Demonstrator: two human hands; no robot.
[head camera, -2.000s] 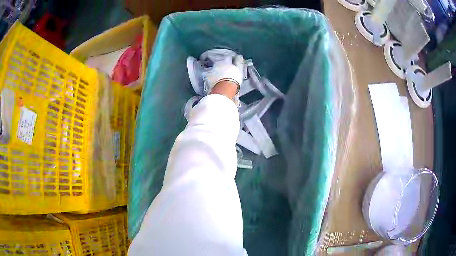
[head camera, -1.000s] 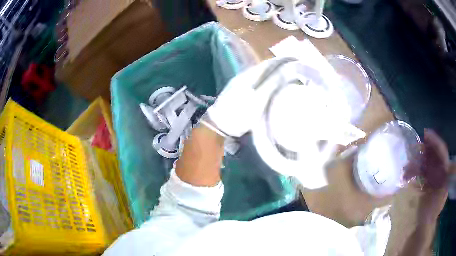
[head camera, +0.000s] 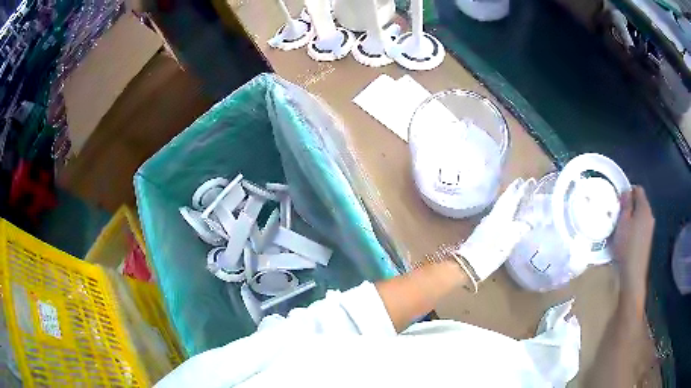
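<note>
A clear tank with a milky lower part (head camera: 542, 261) stands on the cardboard-covered bench at the right. My gloved left hand (head camera: 496, 235) holds its left side. My bare right hand (head camera: 635, 227) holds a white disc-and-stem part (head camera: 564, 198) by its ring, tilted at the tank's upper right. The stem is mostly hidden, and I cannot tell if the part is seated. A second clear tank (head camera: 458, 163) stands just beyond my left hand, untouched.
The lined teal bin (head camera: 178, 303) holds several loose disc-and-stem parts (head camera: 242, 235). More stand at the bench's far end (head camera: 417, 51). White cards (head camera: 390, 102) lie behind the second tank. Crumpled white cloth (head camera: 557, 333) lies near my sleeve. A dark green conveyor (head camera: 561, 91) runs alongside; a yellow crate (head camera: 83, 318) is left.
My left hand has left the bin with a disc-and-stem part and now steadies a tank. My right hand has come in and now holds the ring. The view has swung right.
</note>
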